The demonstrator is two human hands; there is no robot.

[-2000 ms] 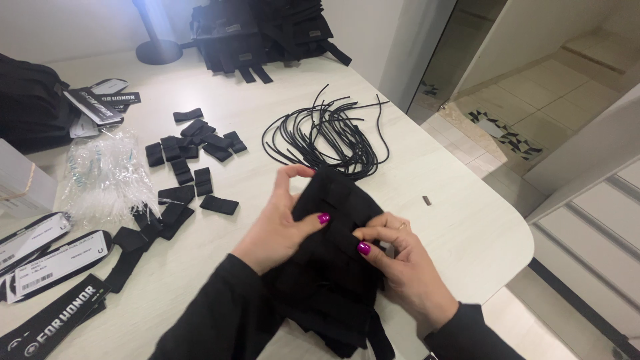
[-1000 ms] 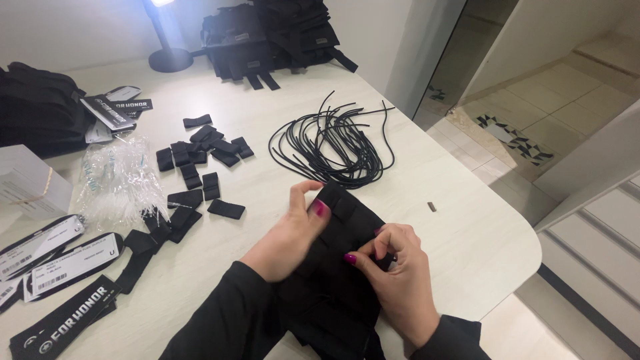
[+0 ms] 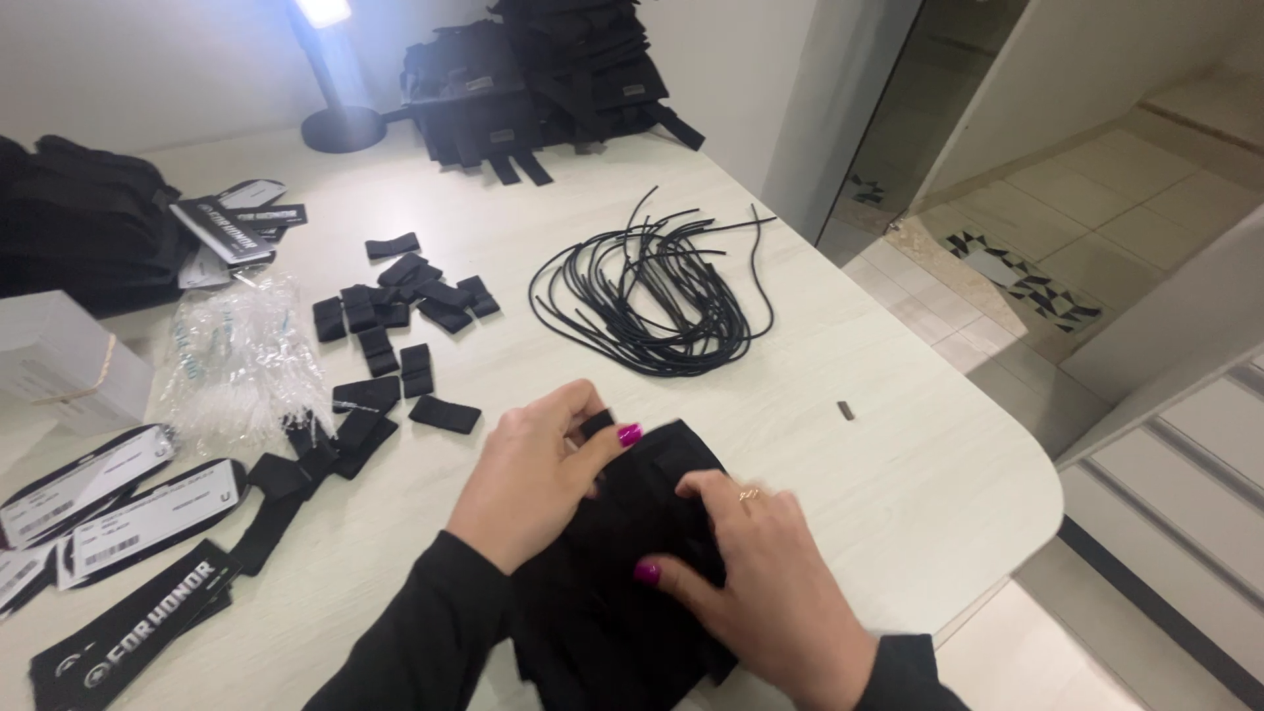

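A black fabric pouch [image 3: 632, 553] with straps lies at the near edge of the table, under both hands. My left hand [image 3: 543, 464] grips a small black strap end at the pouch's upper left corner between thumb and fingers. On the pouch's right side rests my right hand [image 3: 760, 563], its thumb and bent index finger apart over the dark fabric; whether it pinches any cloth cannot be told. Just beyond the hands is a loose bundle of thin black cords [image 3: 671, 306]. Short folded black elastic loops [image 3: 417, 370] are scattered to the left.
Printed hang tags [image 3: 148, 523], clear plastic fasteners [image 3: 247, 365], a banded white card stack [image 3: 69, 355] and black fabric goods [image 3: 79, 227] occupy the left. A lamp [image 3: 343, 128] and stacked black pouches [image 3: 474, 89] stand behind. A small dark piece [image 3: 845, 410] lies near the table's rounded right corner.
My left hand has shifted from holding the pouch's top to its upper left corner, where a strap end now shows. The right hand's thumb and index finger have spread apart.
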